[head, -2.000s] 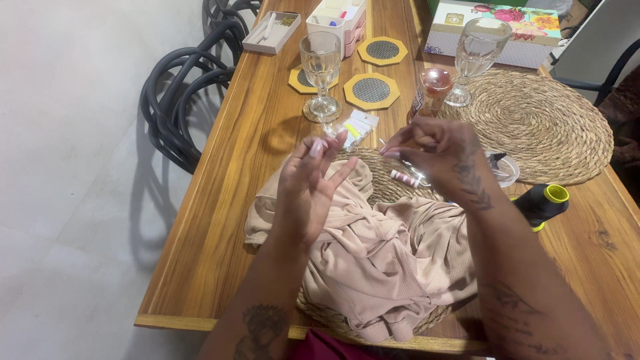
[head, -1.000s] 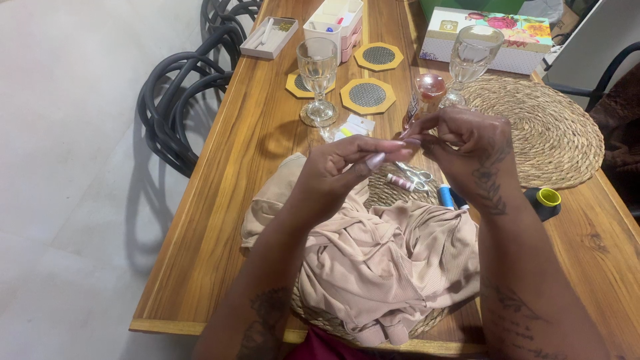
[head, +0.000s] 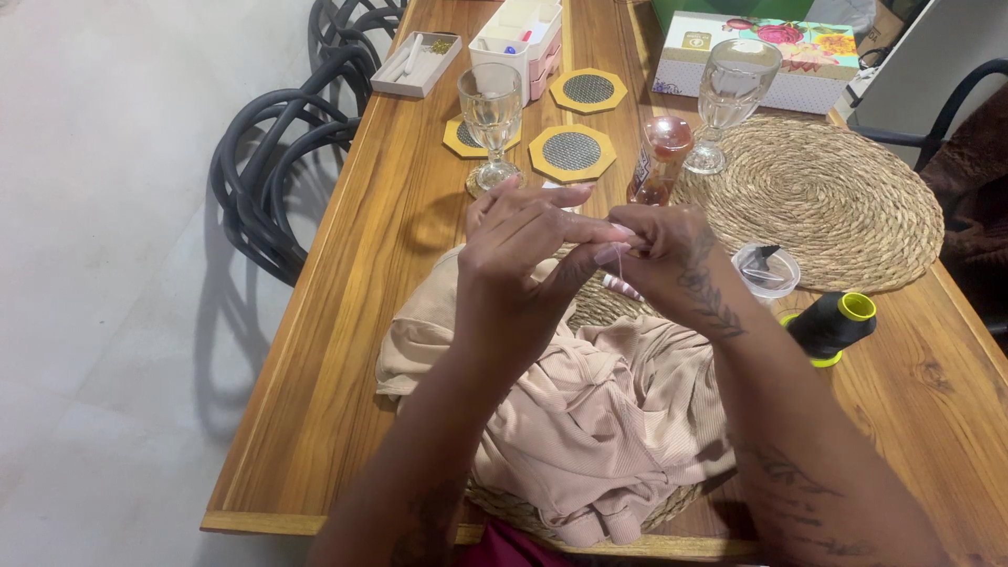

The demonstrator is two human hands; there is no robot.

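My left hand [head: 531,256] pinches a thin pale thread [head: 620,264] between thumb and forefinger, its other fingers spread. My right hand [head: 665,252] meets it fingertip to fingertip; its fingers are curled, and what lies between them is hidden. Below both hands a beige ribbed garment [head: 583,425] lies bunched on a woven placemat [head: 681,508]. A small thread spool [head: 622,287] shows partly under my right hand. To the right of my right wrist are a round clear container [head: 765,272] and a cone of black thread [head: 831,324].
Two glass goblets [head: 490,110] [head: 728,94], a reddish bottle [head: 661,161] and octagonal coasters [head: 572,153] stand or lie beyond my hands. Farther back are a small tray [head: 417,64], a white organizer [head: 504,59] and a floral box [head: 756,63]. Another woven placemat [head: 811,197] lies right.
My hands were apart two seconds ago and have come together at the fingertips. The scissors and blue spool seen one second ago are now out of sight behind my right hand and arm.
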